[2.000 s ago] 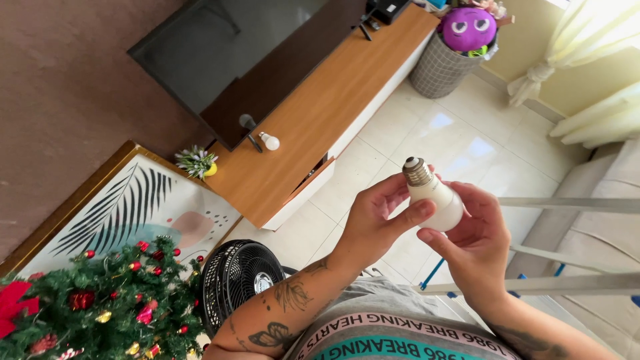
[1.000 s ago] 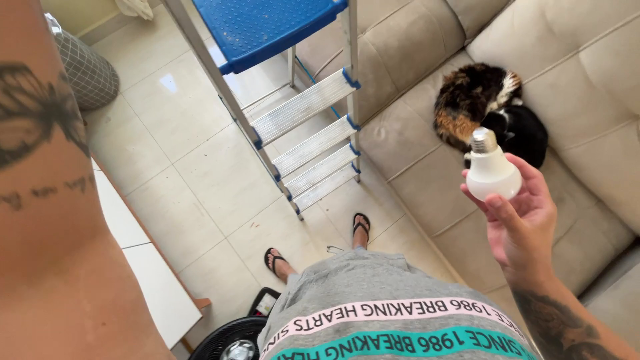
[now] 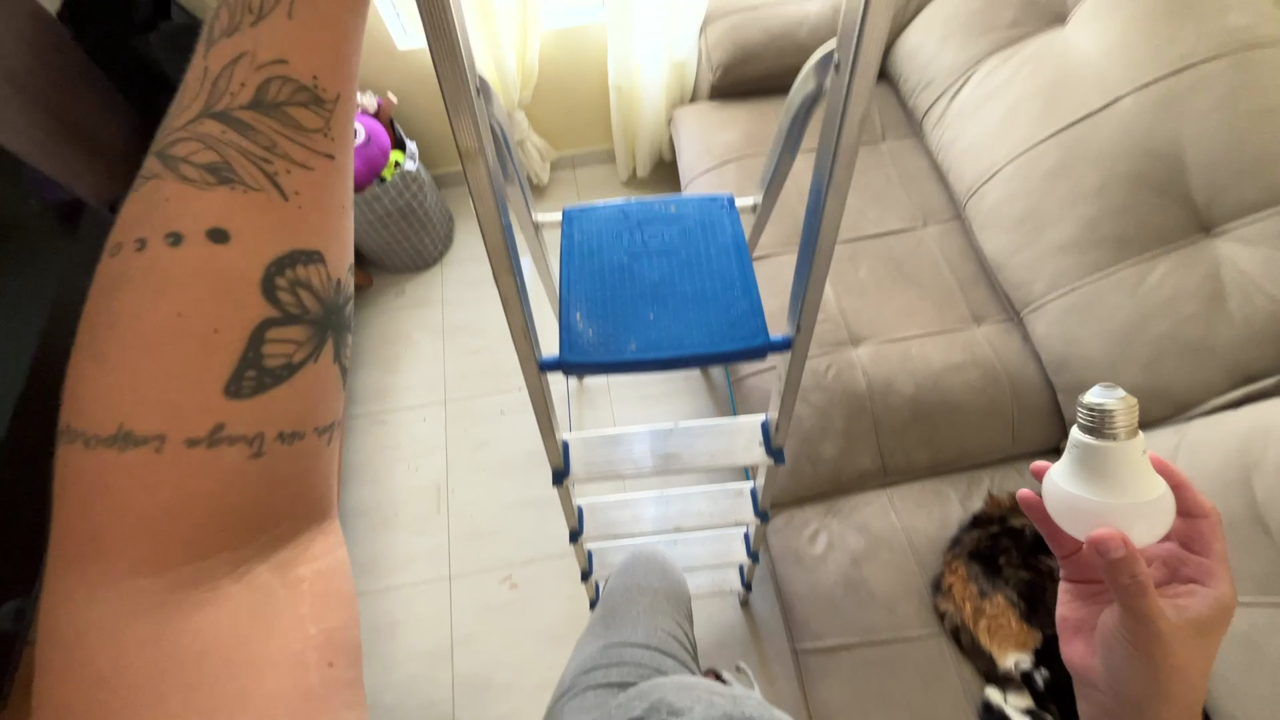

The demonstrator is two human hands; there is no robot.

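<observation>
On the right, my right hand (image 3: 1150, 590) holds a white light bulb (image 3: 1108, 480) by its rounded part, with the metal screw base pointing up. My left forearm rises along the left edge of the view, but my left hand lies outside the picture. An aluminium stepladder (image 3: 665, 450) with a blue plastic top platform (image 3: 660, 285) stands in front of me. My knee is raised at its lowest steps.
A beige sofa (image 3: 860, 400) runs along the right side beside the ladder. A cat (image 3: 990, 590) with dark, orange and white fur lies on it. Behind, a grey basket (image 3: 405, 220) of toys stands on the tiled floor near cream curtains (image 3: 650, 90).
Two seconds ago both my hands were on the bulb; now only my right hand holds it. The view has swung from the wooden cabinet to the stepladder. One knee has come up towards the steps.
</observation>
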